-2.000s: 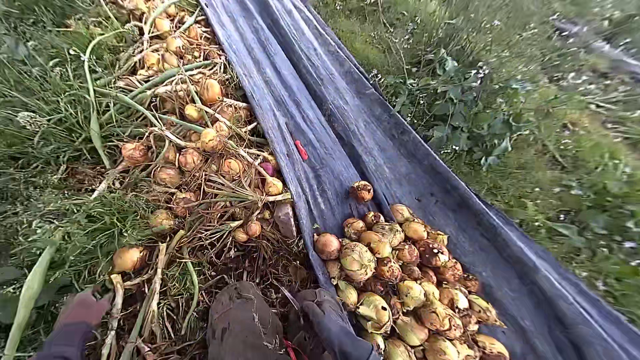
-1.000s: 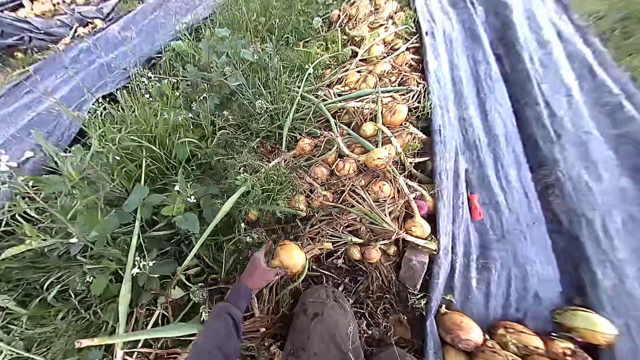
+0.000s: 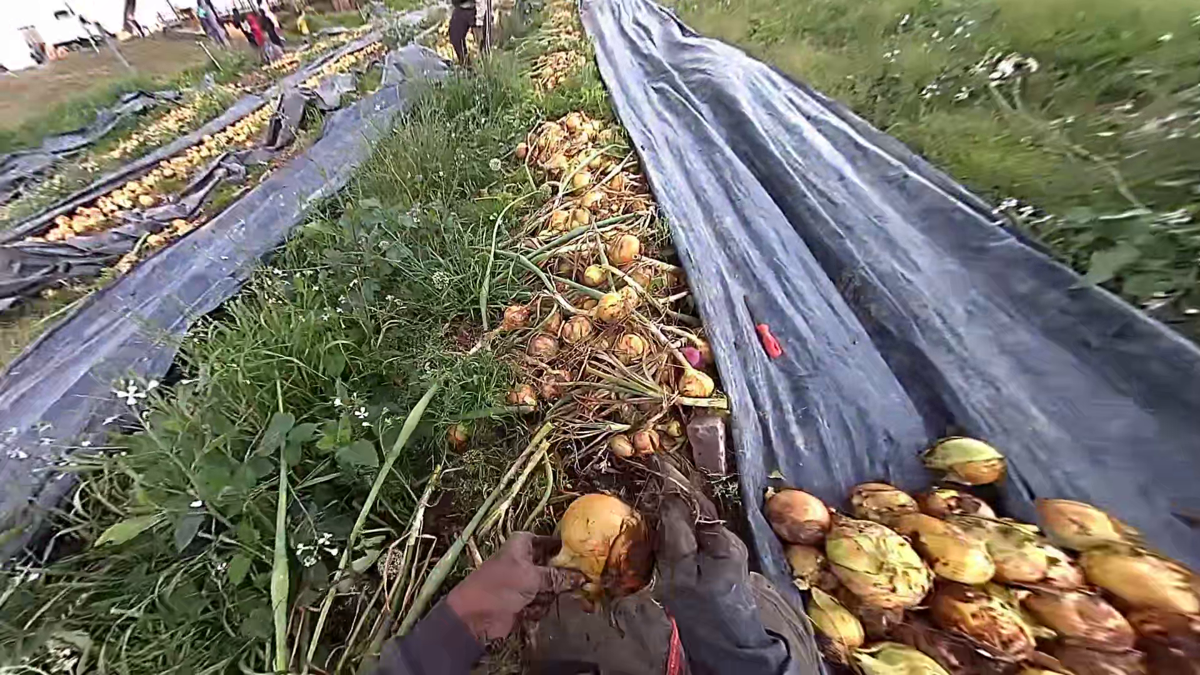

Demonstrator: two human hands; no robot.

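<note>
My bare left hand [image 3: 511,581] grips a large yellow onion [image 3: 605,544] by its left side, just above my knees. On the onion's right is my right hand [image 3: 698,562], in a dark glove, its fingers close against the bulb; something thin and dark rises at its fingertips, too unclear to name. A thin red strip shows beneath that hand. Ahead lies a row of onions with dried tops [image 3: 609,305]. To the right, a pile of onions [image 3: 947,553] rests on dark sheeting [image 3: 806,281]. A small red object [image 3: 769,340] lies on the sheeting.
A brick-like block [image 3: 707,443] sits at the sheeting's left edge. Tall grass and weeds [image 3: 375,309] grow on the left, beside another strip of sheeting [image 3: 216,272]. More onion rows [image 3: 141,192] lie farther left. A person [image 3: 464,28] stands far ahead, with other people at the upper left.
My left hand has brought the onion from the ground at the left to my right hand, in front of my knees. Two seconds ago, that hand was empty near the onion. The view has swung and lifted.
</note>
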